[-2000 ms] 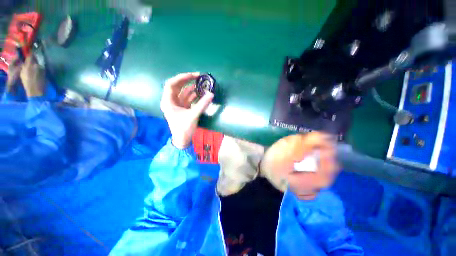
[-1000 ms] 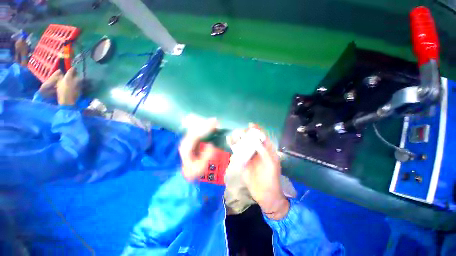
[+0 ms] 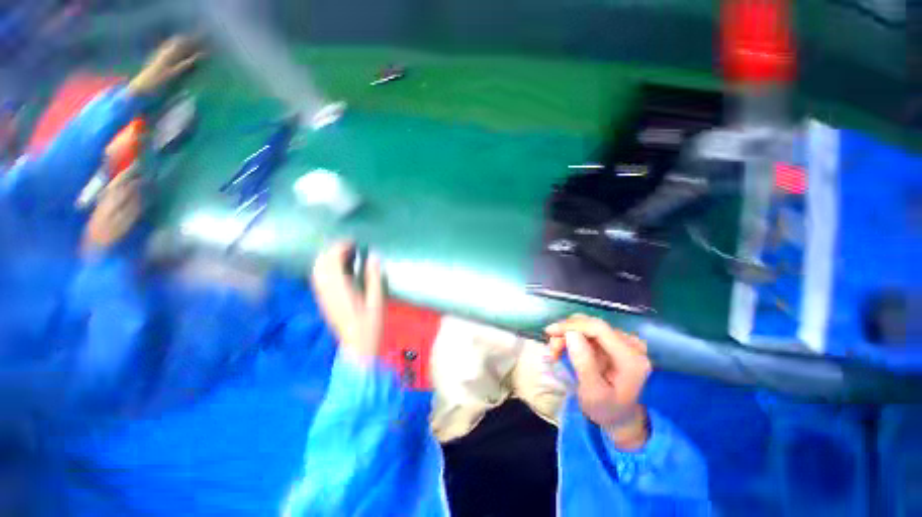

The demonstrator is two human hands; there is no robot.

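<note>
The picture is blurred by motion. My left hand [image 3: 350, 303] is above the bench edge, its fingertips pinching a small dark thing [image 3: 357, 261], likely the round housing seen edge-on. My right hand [image 3: 601, 370] is right of my lap, thumb and forefinger brought together; a tiny dark thing may be between them, but I cannot tell. A red parts tray [image 3: 412, 341] lies at the bench edge by my lap, partly behind my left hand, with a dark part in a cell. A white squeeze bottle [image 3: 326, 190] lies on the bench beyond my left hand.
The black press fixture [image 3: 607, 247] stands right on the green bench [image 3: 455, 162], its red lever [image 3: 756, 40] raised. A blue control box [image 3: 799, 242] is beside it. Dark blue strips [image 3: 258, 177] and a small dark part [image 3: 387, 75] lie farther back. Another person's hands [image 3: 116, 207] are at left.
My hands have moved apart. My left hand holds a small dark thing up at the bench edge. The white bottle now lies on the bench. The view has shifted.
</note>
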